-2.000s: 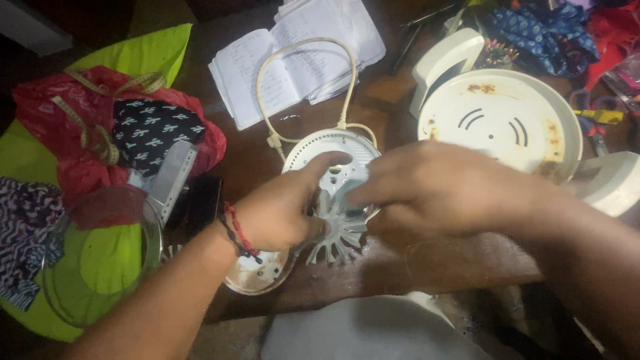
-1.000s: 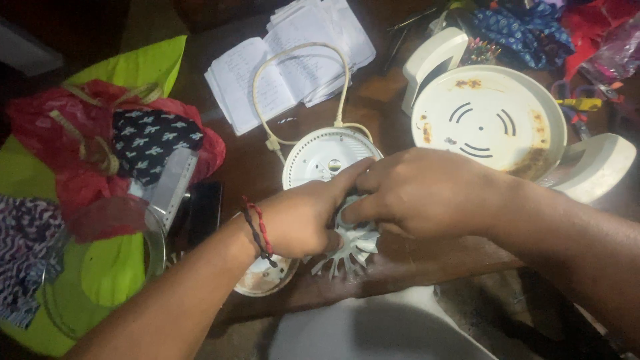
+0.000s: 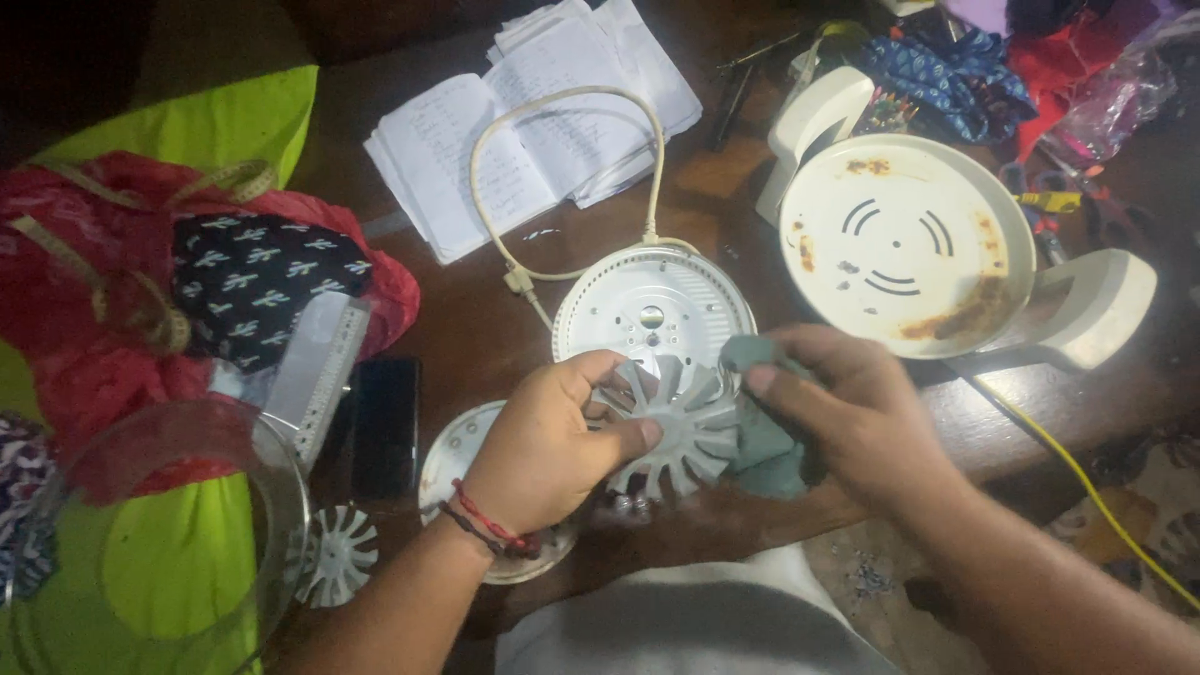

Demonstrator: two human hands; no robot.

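A finned metal fan wheel is pinched between the thumb and fingers of my left hand. My right hand grips a grey-green cloth at the wheel's right edge. Just beyond the wheel lies a round white metal housing with holes and slots around it, and a cream cord loops behind it. A second round metal part, stained at its rim, is partly hidden under my left wrist. Another finned wheel lies to the left of my left forearm.
A cream round base with two handles, rust-stained, stands at the right. Open notebook pages lie behind the cord. At the left are a clear round bowl, a ruler, a dark phone and bundled cloths. A yellow cable runs down at the right.
My hands, close together over the fan wheel one second ago, are now farther apart. More of the wheel shows, and the cloth in my right hand is now plainly visible.
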